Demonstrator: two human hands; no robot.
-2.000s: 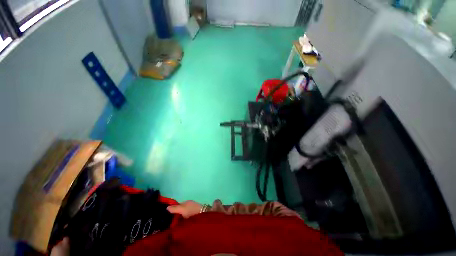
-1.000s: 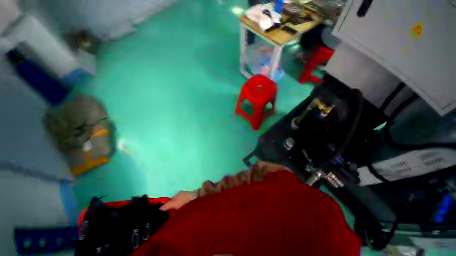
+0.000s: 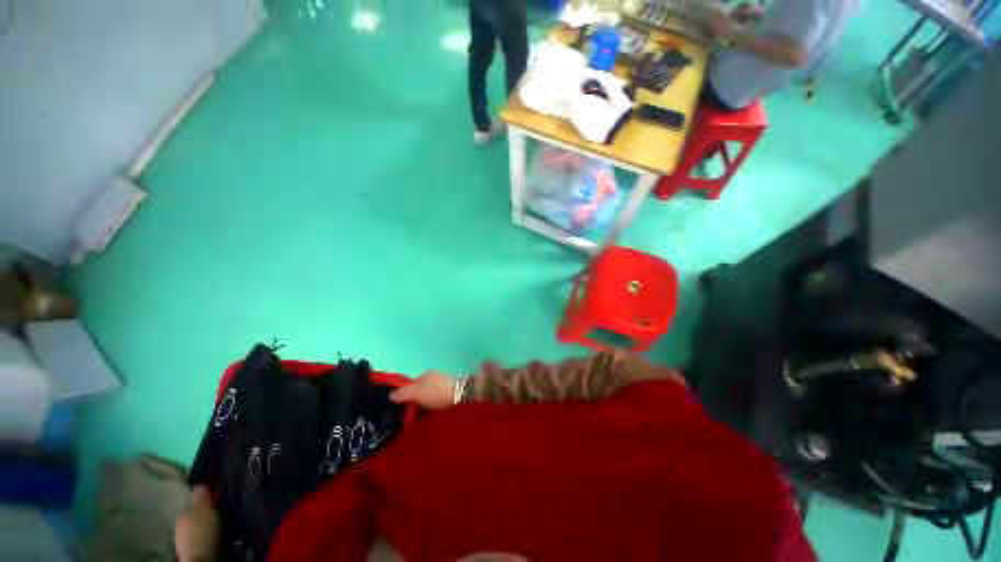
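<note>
A red plastic basket [image 3: 299, 367] heaped with black moulded straps [image 3: 291, 439] is held at the lower left, against my red clothing. The straps are floppy, with white oval outlines. My right hand [image 3: 430, 391] grips the basket's right rim at its far corner, fingers partly hidden by the rim. My left hand [image 3: 198, 527] is at the basket's left side, cut off by the bottom of the picture, and holds that side. The basket's near part is hidden by my red clothing.
A red stool [image 3: 623, 296] stands ahead, right of centre. Beyond it is a wooden-topped table [image 3: 648, 143] with white cloth and a blue item. A person [image 3: 768, 49] sits there on a red stool; another person's legs [image 3: 499, 55] stand behind. A black machine [image 3: 867, 373] is at right.
The view has moved forward and turned right: the table and stool are nearer and the cardboard box at left is gone from view. The basket stays held in both hands.
</note>
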